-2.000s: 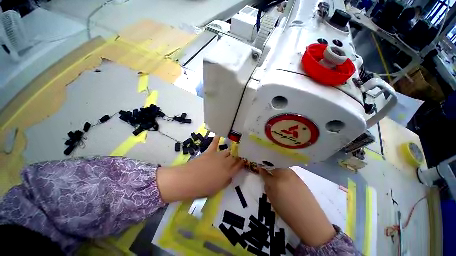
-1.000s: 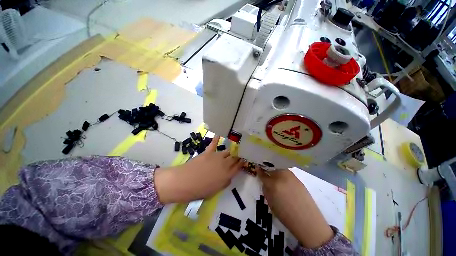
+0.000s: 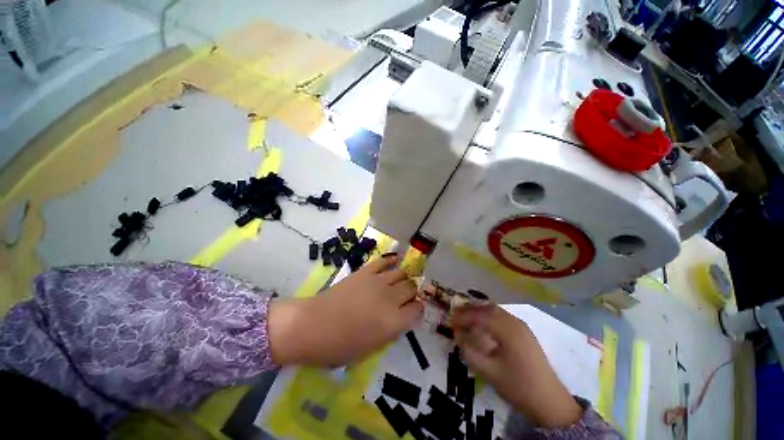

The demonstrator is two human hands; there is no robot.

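The cut black strips lie in a loose pile on the white sheet below the needle area. My left hand rests at the needle area, its fingertips beside the brassy metal parts; what it holds is hidden. My right hand is just right of the needle area, blurred, fingers bent together, with a small black piece at or under its fingertips; a grip cannot be made out. Sewn black pieces, joined by thread, lie left of the needle area, with a larger cluster farther left.
The white sewing machine head stands over my hands, with a red round cup on top. A yellow tape roll and a reddish cord lie at the right. Yellow tape crosses the grey table.
My right hand has turned and drawn slightly back from the needle, showing its fingers. My left fingers have curled more. The view has shifted, so the machine head appears farther right.
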